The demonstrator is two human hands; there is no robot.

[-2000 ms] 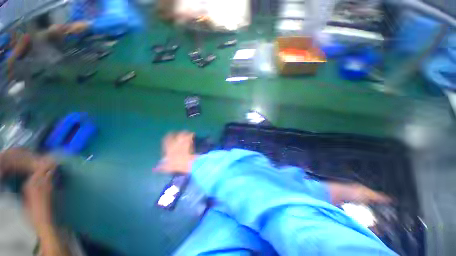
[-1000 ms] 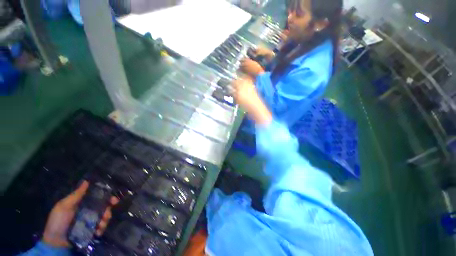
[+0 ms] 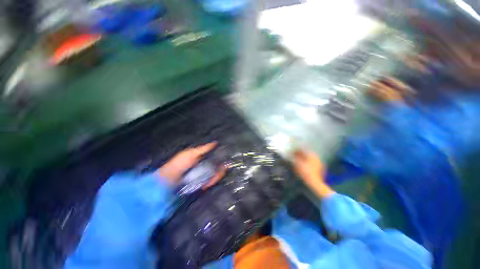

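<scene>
The frame is heavily blurred. My left hand [image 3: 189, 167] is over the large black blister tray [image 3: 158, 126], its fingers around a black unit [image 3: 199, 177] with a pale, silvery open side. My right hand [image 3: 310, 169] is to the right of the black tray, at the near edge of the clear blister tray [image 3: 287, 113]. Whether it grips anything is too blurred to tell. A dark unit [image 3: 339, 109] lies in the clear tray's far right part.
A co-worker in a blue smock [image 3: 421, 142] is at the right, one hand [image 3: 389, 90] near the clear tray. A metal post [image 3: 245, 52] stands behind the trays. A white sheet [image 3: 321, 29] lies beyond. A box with orange-red contents [image 3: 76, 47] is far left. Something orange [image 3: 263, 255] shows at the bottom.
The view has swung back to the left. My right hand has drawn back from the far part of the clear tray to its near edge. My left hand still holds a unit over the black tray.
</scene>
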